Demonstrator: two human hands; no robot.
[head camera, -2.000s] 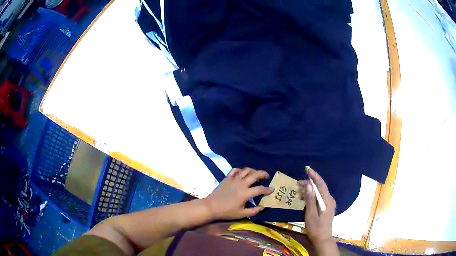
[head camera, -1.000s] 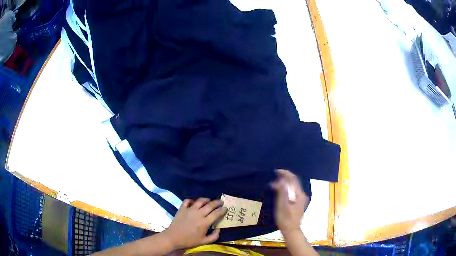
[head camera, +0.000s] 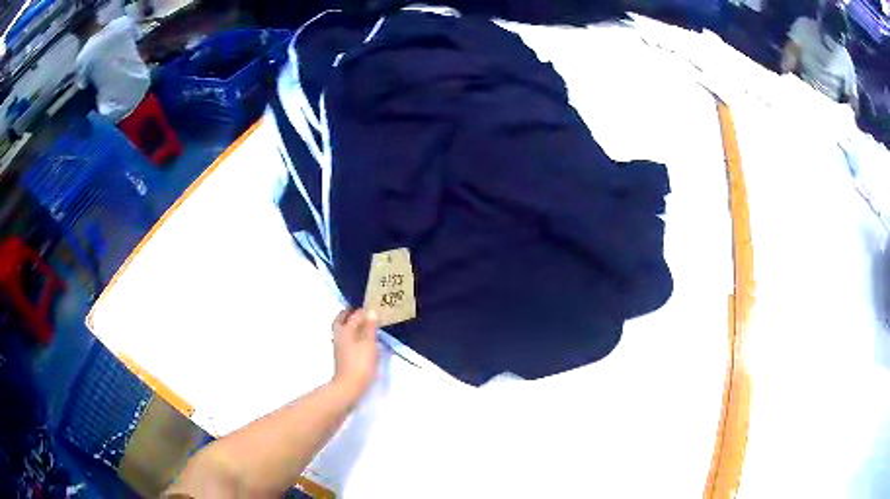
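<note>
My left hand (head camera: 355, 343) holds the tan marking template (head camera: 392, 285) by its lower left corner, over the left edge of the navy garment pieces. The template has dark handwritten characters. The dark navy cloth (head camera: 507, 224) lies heaped on the white table, its front edge curved and a small tab sticking out at the right. White to pale blue contrast strips (head camera: 323, 175) run along its left side. My right hand is not in view, and no marking pen shows.
Yellow-orange tape (head camera: 742, 292) runs along the white tabletop (head camera: 546, 439) at the right. Blue crates (head camera: 98, 404) and red stools (head camera: 151, 130) stand on the floor at the left. A person (head camera: 114, 70) is at the upper left, another (head camera: 823, 58) at the upper right.
The view has shifted. My left hand has lifted the template from the cloth's front edge to its left side. The front panel with the long tab no longer shows. My right hand has left the view.
</note>
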